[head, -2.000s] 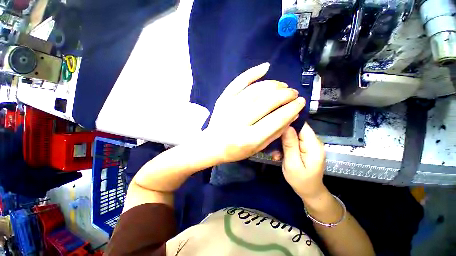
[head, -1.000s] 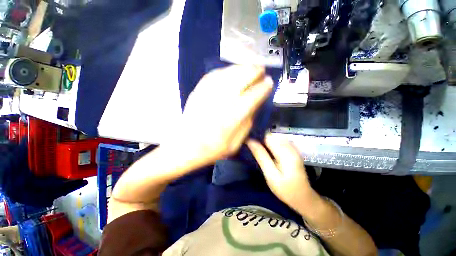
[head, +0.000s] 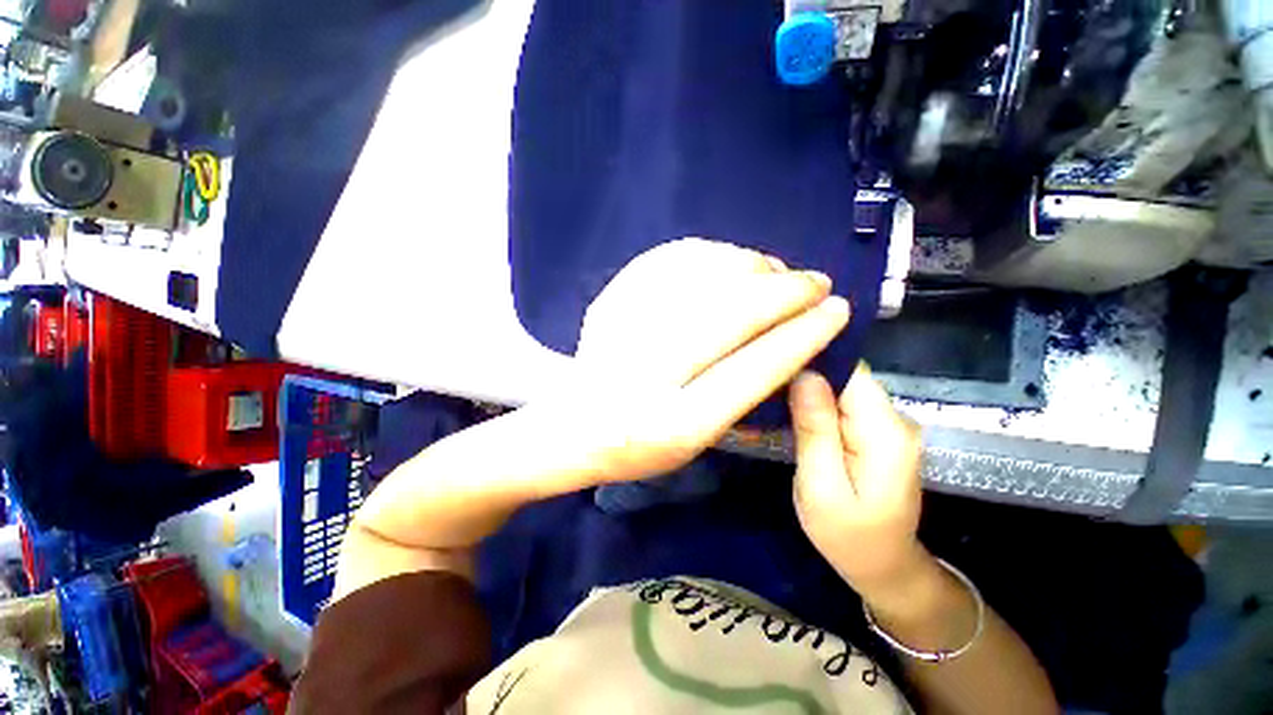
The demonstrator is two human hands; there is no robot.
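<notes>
A navy fabric panel [head: 670, 140] lies over the cloth plate and reaches the presser foot [head: 868, 217] of the overlock machine [head: 977, 126]. My left hand [head: 712, 349] lies flat on the panel's near part, fingers together, fingertips close to the fabric edge just left of the needle area. My right hand [head: 854, 454] is at the table's front edge, pinching the panel's near edge between thumb and fingers. The blue knob [head: 806, 49] stands above the presser foot. The cloth plate is hidden under the fabric.
A long navy fabric stack [head: 286, 182] lies at the left of the table. A blue basket [head: 318, 503] and red crates [head: 210, 412] are at the lower left. A measuring tape strip [head: 1033, 465] runs along the front edge. Navy cloth [head: 600, 552] is on my lap. Dark lint lies right of the machine.
The panel has moved right, up to the presser foot, and now covers the cloth plate that was bare a second ago. Both hands have moved right with it, and the view has shifted slightly.
</notes>
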